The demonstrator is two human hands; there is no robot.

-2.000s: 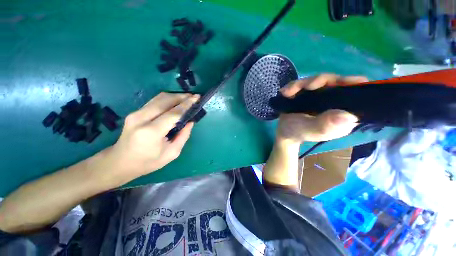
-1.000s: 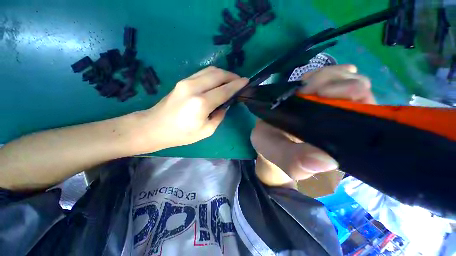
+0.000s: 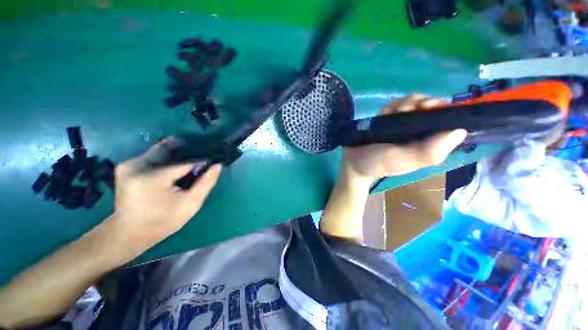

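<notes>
My left hand [image 3: 161,193] grips the near end of a long black plastic frame [image 3: 274,103], which slants up and right over the green bench and is blurred at its far end. My right hand [image 3: 396,148] is closed around a thick black electric screwdriver with an orange stripe [image 3: 445,122]. The screwdriver's front end is over the edge of the round perforated screw dish [image 3: 316,113]; its tip cannot be made out. Two piles of small black plastic pieces lie on the bench, one at the far left [image 3: 74,180] and one further back [image 3: 196,71].
The green bench [image 3: 271,187] runs under the work. A black part [image 3: 432,11] lies at its far side. An open cardboard box [image 3: 416,216] is below the near edge, with white packaging [image 3: 522,187] and blue items [image 3: 470,258] to its right.
A second ago the screwdriver's front was at the frame beside my left hand. Now it is over the dish, away from my left hand. The view has shifted as well.
</notes>
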